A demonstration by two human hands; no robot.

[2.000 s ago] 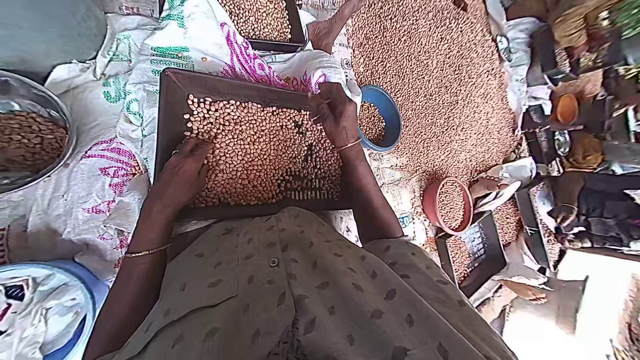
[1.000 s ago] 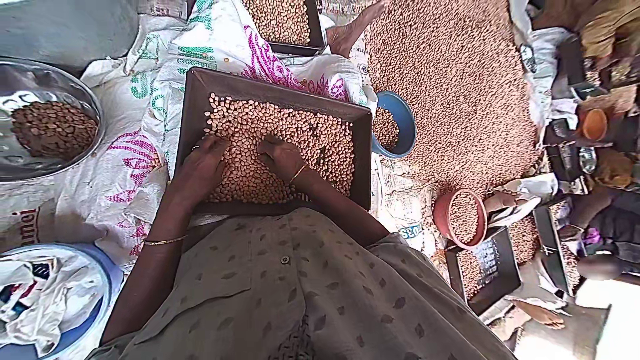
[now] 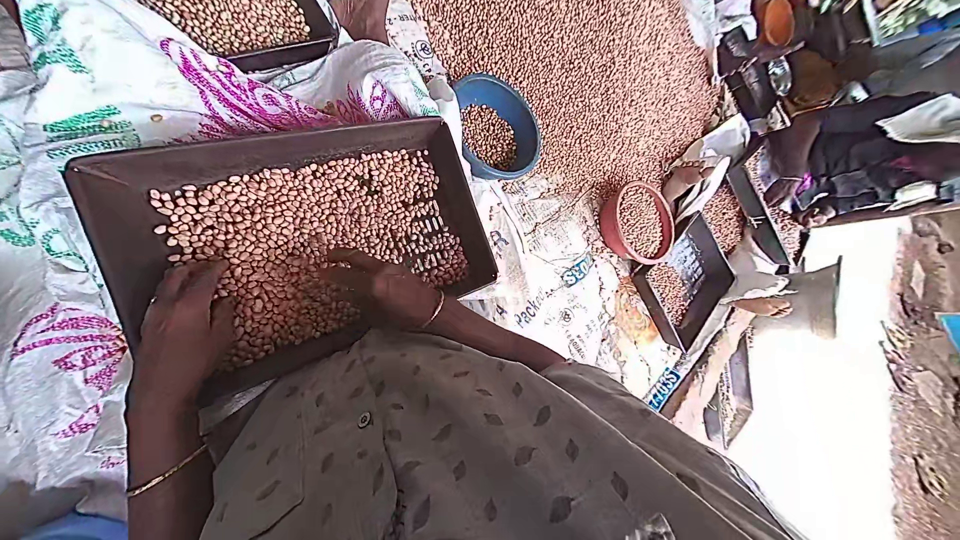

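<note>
A dark rectangular tray lies tilted across my lap, with a layer of pale pinkish nuts or beans over its slatted bottom. My left hand rests at the tray's left part, fingers bent onto the nuts' edge. Over the lower middle is my right hand, its fingers spread low over the nuts. Neither hand shows a firm hold on anything; some fingertips are hidden or blurred. Bare slots show near the tray's right side. Just right of the tray stands a blue bowl partly filled with the same kind of nuts.
Printed white sacks lie under and around the tray. Beyond is a large heap of nuts. A second tray is at the top left. To the right are a red bowl, another dark tray and a person in dark clothing.
My right hand has come from the tray's upper right side down to the lower middle of the nuts. My left hand stays at the left part. The view has shifted.
</note>
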